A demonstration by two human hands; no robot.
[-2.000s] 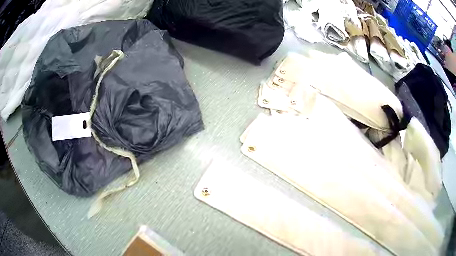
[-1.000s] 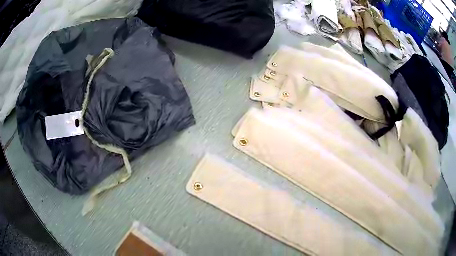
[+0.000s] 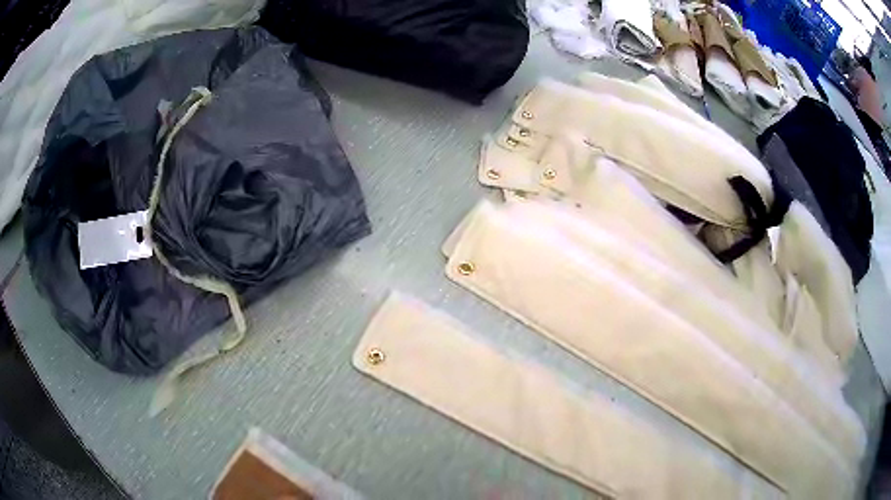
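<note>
Neither my left hand nor my right hand is in the picture. One cream strip (image 3: 488,391) lies flat at the near middle, with a brass-coloured snap (image 3: 375,356) at its left end. Its right end is cut off by the lower edge. Beside it a fanned stack of cream strips (image 3: 586,293) lies flat, also with a snap at the near end. Behind, a bundle of cream strips (image 3: 635,142) is tied with a black tie (image 3: 750,220); several snaps show at its left end. A brown-and-white piece (image 3: 259,477) is cut off at the bottom edge.
A grey bag (image 3: 264,215) with a cream cord (image 3: 161,186) and white tag (image 3: 115,240) lies left. White quilted fabric (image 3: 59,68) and a black bag (image 3: 410,44) are behind. Rolled pieces (image 3: 723,63), a black bundle (image 3: 826,181) and a blue crate (image 3: 796,29) stand far right. A person (image 3: 865,93) is beyond.
The whole view has shifted, so everything appears slightly further left and higher. The strips look less washed out. No item has visibly moved on the table.
</note>
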